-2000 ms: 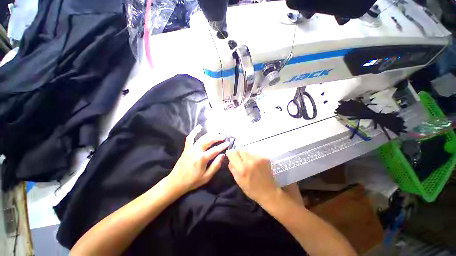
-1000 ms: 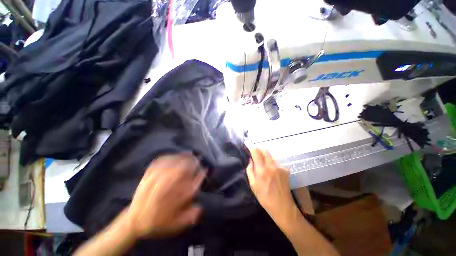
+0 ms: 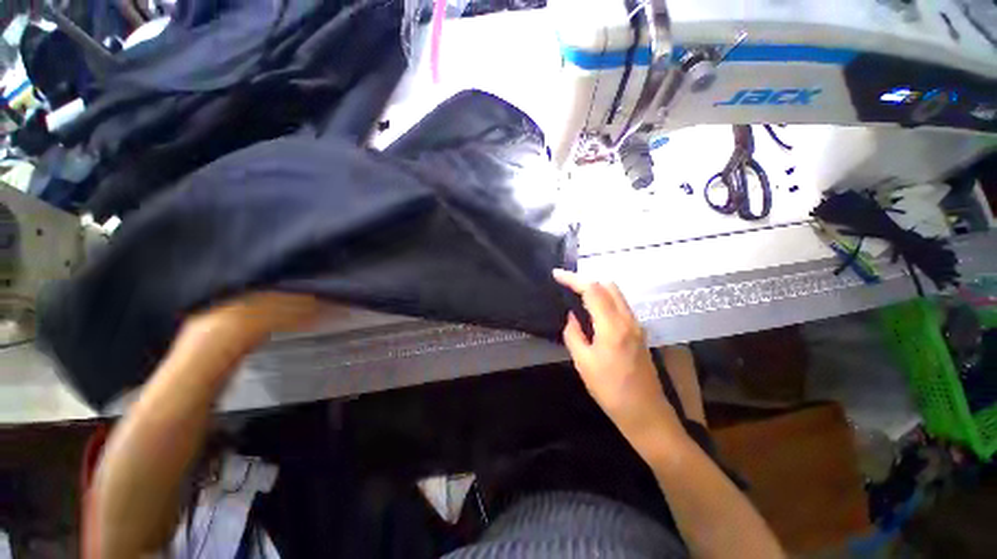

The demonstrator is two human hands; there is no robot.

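Note:
The black garment piece [image 3: 328,213] lies across the table's front left, its upper right end beside the brightly lit presser foot area [image 3: 596,151] of the white sewing machine [image 3: 700,82]. My left hand [image 3: 257,317] is blurred at the garment's lower left edge; its fingers are partly hidden by the cloth, so its grip is unclear. My right hand [image 3: 612,333] pinches the right edge of the garment between thumb and fingers, just below and in front of the machine head.
A dark garment pile [image 3: 241,66] lies at the back left. Scissors [image 3: 746,186] lie under the machine arm, with black strips [image 3: 891,232] to their right. A printed ruler [image 3: 754,293] runs along the front edge. A green basket [image 3: 929,377] stands at lower right.
My left hand has moved left and the garment's left part is lifted and spread leftward off the lap, uncovering the table's front edge. My right hand keeps the right edge. The view has shifted.

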